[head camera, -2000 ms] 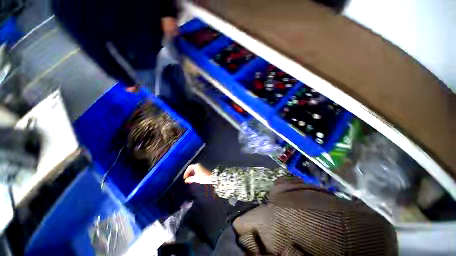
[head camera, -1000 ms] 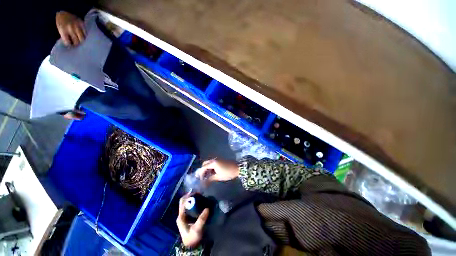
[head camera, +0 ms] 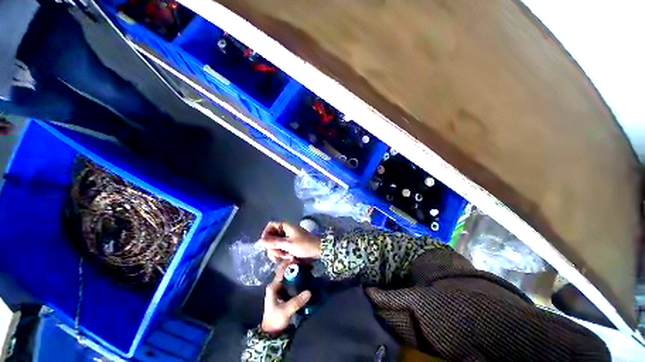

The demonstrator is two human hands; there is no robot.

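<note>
My left hand (head camera: pixel 281 308) is low in the centre, wrapped around a dark thread spool (head camera: pixel 291 273) with a pale round end facing up. My right hand (head camera: pixel 288 242) is just above it, fingers pinched together on crinkled clear plastic wrap (head camera: pixel 251 260), which hangs beside the spool. The right fingertips are close to the spool's top; whether they touch it is unclear. Another pale round end (head camera: pixel 309 225) shows just behind my right hand; what it belongs to is partly hidden.
A large blue crate (head camera: pixel 223 223) at left holds tangled brown cord (head camera: pixel 131 223). Blue bins (head camera: pixel 283 106) of dark and red spools sit under the brown-topped counter (head camera: pixel 452 78). Clear plastic (head camera: pixel 325 194) lies beside the bins. A person's dark-clothed legs (head camera: pixel 71 78) stand upper left.
The view has shifted, so the crate sits further left and more bins show. Both hands have come into view together with the spool and plastic. The other person's papers have left the picture.
</note>
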